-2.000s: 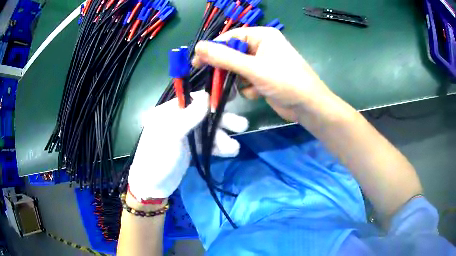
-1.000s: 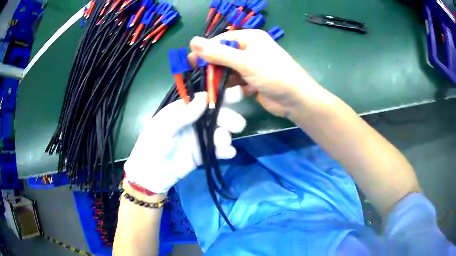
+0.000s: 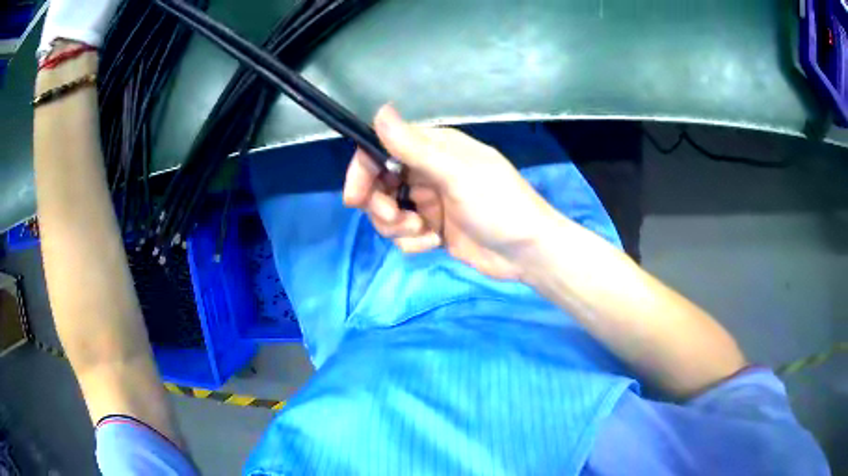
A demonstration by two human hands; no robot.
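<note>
My right hand (image 3: 418, 191), bare, is closed around the tail ends of a few black cables (image 3: 307, 93), in front of the bench edge. Silver-white tips show between its fingers. The cables run taut up and left to the picture's top edge, where their other ends are cut off. My left hand (image 3: 74, 20), in a white knit glove, is at the top left corner. Its fingers are out of the picture, so its grip cannot be seen. More black cables (image 3: 218, 121) lie on the green bench beside the held ones, with their tails hanging over its edge.
The purple heat gun (image 3: 826, 60) is cut off at the right edge. The green bench (image 3: 558, 65) curves across the top. Blue bins (image 3: 209, 316) stand below its edge at the left. My blue apron (image 3: 437, 372) fills the lower middle. Yellow-black tape (image 3: 228, 398) marks the grey floor.
The view has shifted, and the blue plugs and the snips are out of it. My left hand has moved far up and left. My right hand has moved from the plugs to the cable tails.
</note>
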